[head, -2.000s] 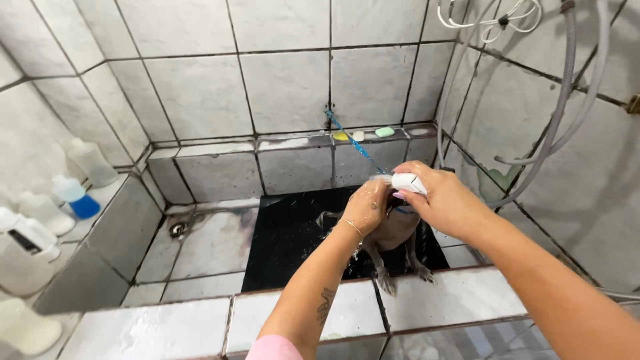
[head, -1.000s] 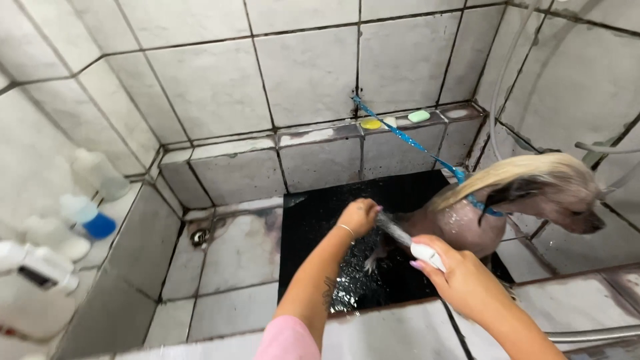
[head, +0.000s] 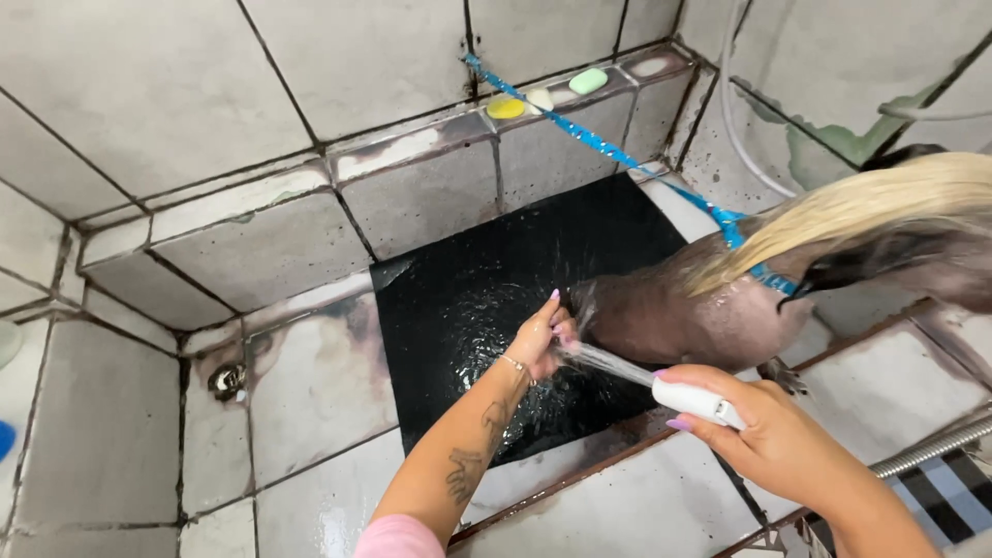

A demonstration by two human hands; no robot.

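My right hand [head: 744, 426] grips a white hand sprayer [head: 694, 401], whose water jet runs left onto my left hand. My left hand [head: 546, 337] is at the hind end of a wet, mostly hairless dog [head: 682, 310]; what its curled fingers hold is hidden by the hand and spray. The dog has long blond hair along its neck and faces right, its head out of view. A blue patterned leash [head: 593, 139] runs from the back wall to the loop around the dog. Under the dog lies a wet black mat [head: 434, 310].
A yellow soap bar [head: 505, 108], a whitish one [head: 539, 100] and a green one [head: 588, 80] lie on the tiled ledge. A drain [head: 227, 381] is at the left. A grey hose [head: 732, 116] hangs at the right, and a metal hose [head: 934, 446] crosses the lower right.
The dog has turned from facing me to facing right, and its forequarters have moved right. The water jet now lands on my left hand by its hind end. The view has moved closer.
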